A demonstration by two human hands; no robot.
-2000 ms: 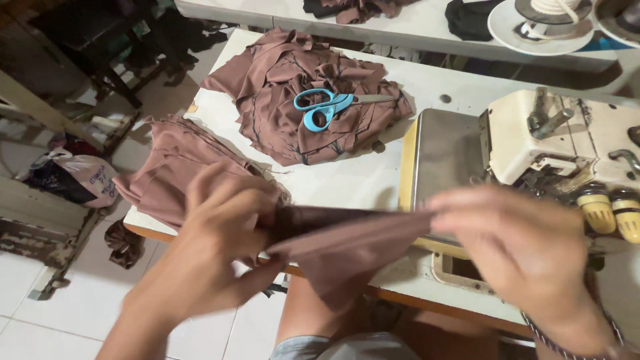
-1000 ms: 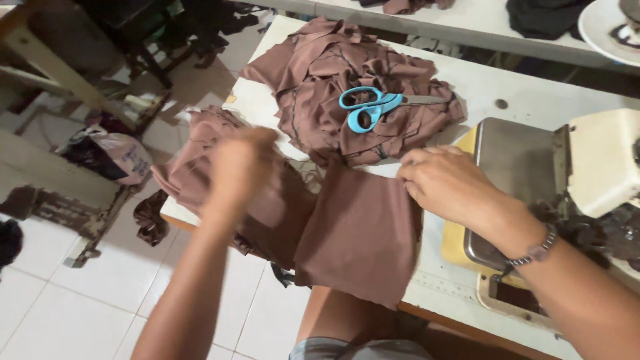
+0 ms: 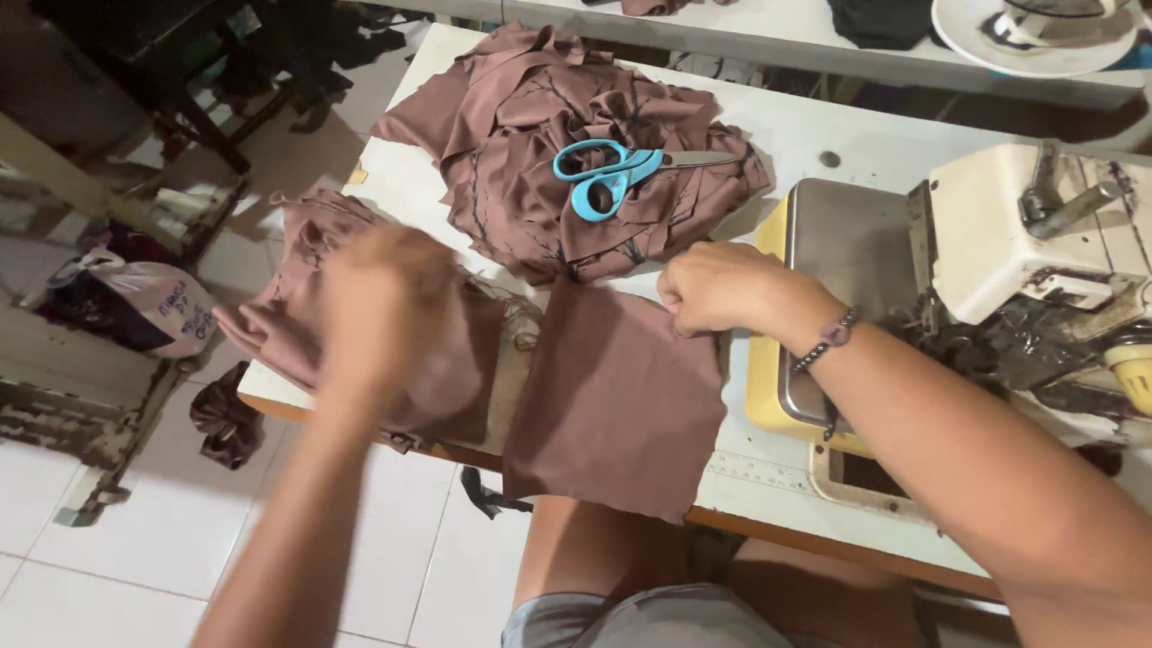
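Observation:
A brown fabric piece (image 3: pixel 621 405) lies flat at the table's front edge, its lower end hanging over. My right hand (image 3: pixel 711 286), with curled fingers, rests at its upper right corner; whether it pinches the cloth is unclear. My left hand (image 3: pixel 387 270) is blurred above the left stack of brown fabric (image 3: pixel 450 378), its fingers hard to make out. Behind, a large heap of brown fabric (image 3: pixel 522 117) with dark stitched edges carries blue-handled scissors (image 3: pixel 616 175), their blades pointing right.
An overlock sewing machine (image 3: pixel 1017 225) with a yellow-edged metal plate (image 3: pixel 846 234) stands at the right. A ruler strip (image 3: pixel 756 470) runs along the front edge. A rear shelf (image 3: pixel 576 20) holds a white dish (image 3: pixel 1035 45). A tied plastic bag (image 3: pixel 162 306) sits at the left.
Two seconds ago both hands held a brown piece up in front; now one lies flat on the table. My left hand has moved over the left stack, my right to the flat piece's corner.

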